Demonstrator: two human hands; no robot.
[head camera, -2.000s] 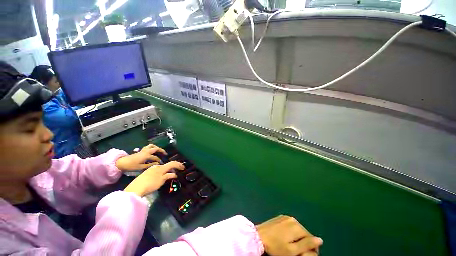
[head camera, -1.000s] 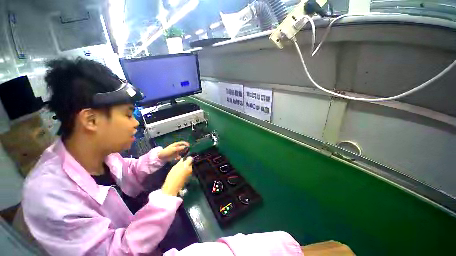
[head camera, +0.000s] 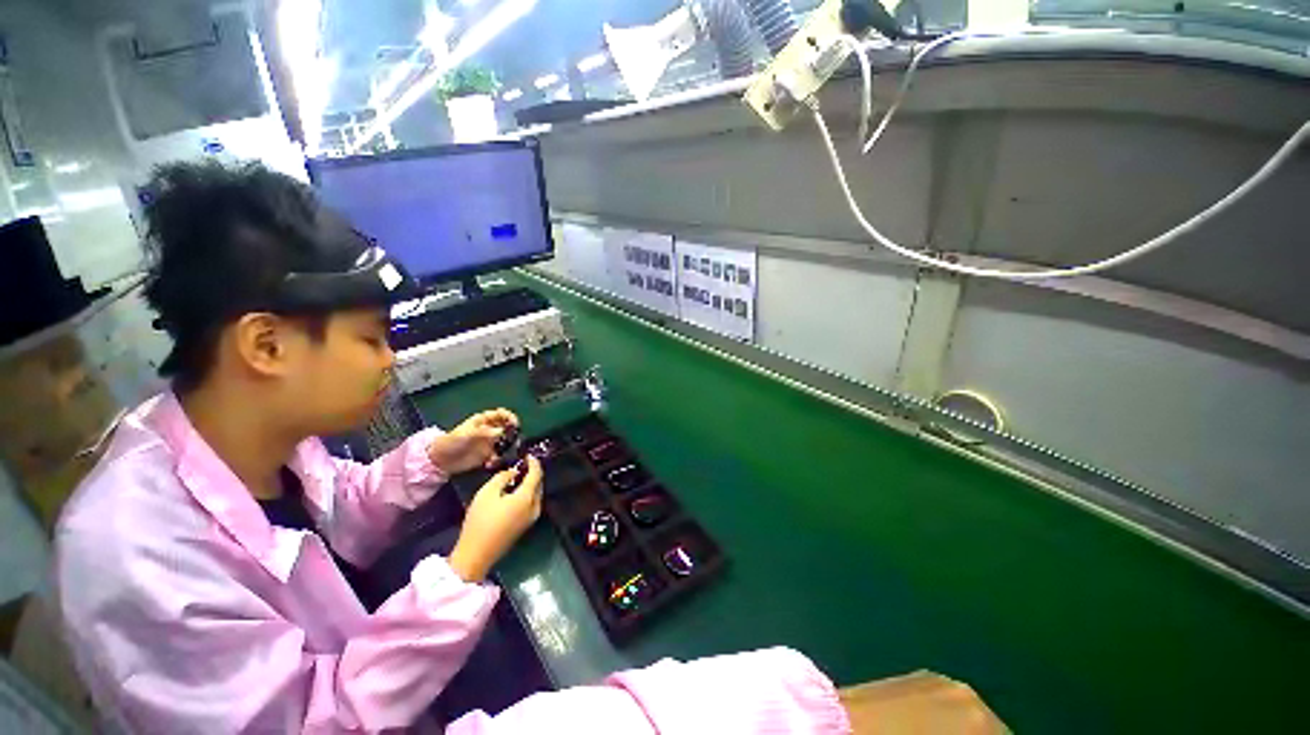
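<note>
My left hand shows at the bottom edge at the end of a pink sleeve. It is blurred and cut off by the edge, so its fingers and anything in them are hidden. My right hand is out of the picture. Nearest in front is a black compartment tray on the green mat, with small dark smartwatch bodies in its pockets. One watch body at the near end glows red, yellow and green. Another lit watch body lies farther along.
A co-worker in a pink coat sits at left, holding small dark pieces in both hands over the tray's far end. Behind are a test instrument, a wired metal fixture and a monitor. A white cable hangs along the partition.
Over two seconds the view has swung left. The co-worker's hands have moved off the tray pockets and are raised with small pieces. My left hand has dropped towards the bottom edge.
</note>
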